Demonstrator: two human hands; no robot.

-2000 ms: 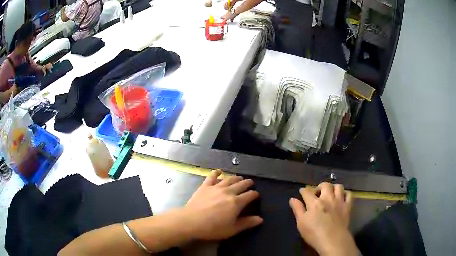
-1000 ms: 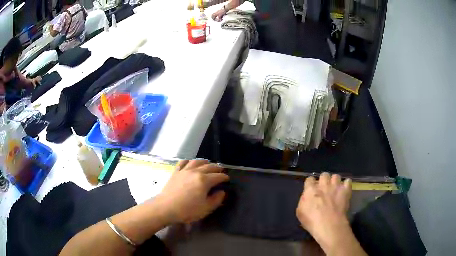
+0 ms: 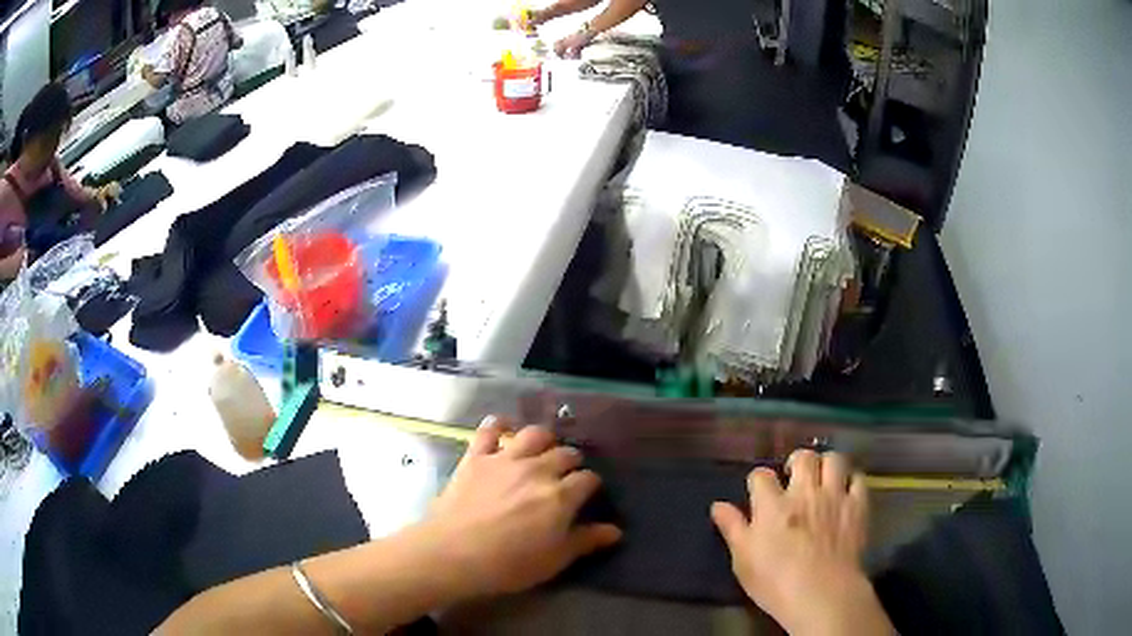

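Note:
A black panel (image 3: 670, 516) lies on the machine bed at the bar, under both hands. My left hand (image 3: 515, 503) rests flat on its left part with the fingers spread, fingertips by the bar's near edge. My right hand (image 3: 801, 522) rests on its right part, fingertips also at the bar. Neither hand is closed around anything. The long metal bar (image 3: 441, 395) is blurred and looks tilted up, with green frame parts along its back. A yellow strip (image 3: 404, 425) runs along its near edge. The panel's far edge is hidden or blurred at the bar.
Black pieces (image 3: 186, 534) lie left of the machine and a black heap (image 3: 968, 572) at its right end. A glue bottle (image 3: 240, 404), a bagged red pot (image 3: 320, 286) and a blue tray (image 3: 416, 276) stand beyond. Pale panels (image 3: 745, 211) hang behind the bar. People sit or stand around the table.
The bar, seen edge-on a second ago, now shows its broad face and green frame, blurred. The hands stay on the panel, fingers spread a little wider. The view has shifted slightly.

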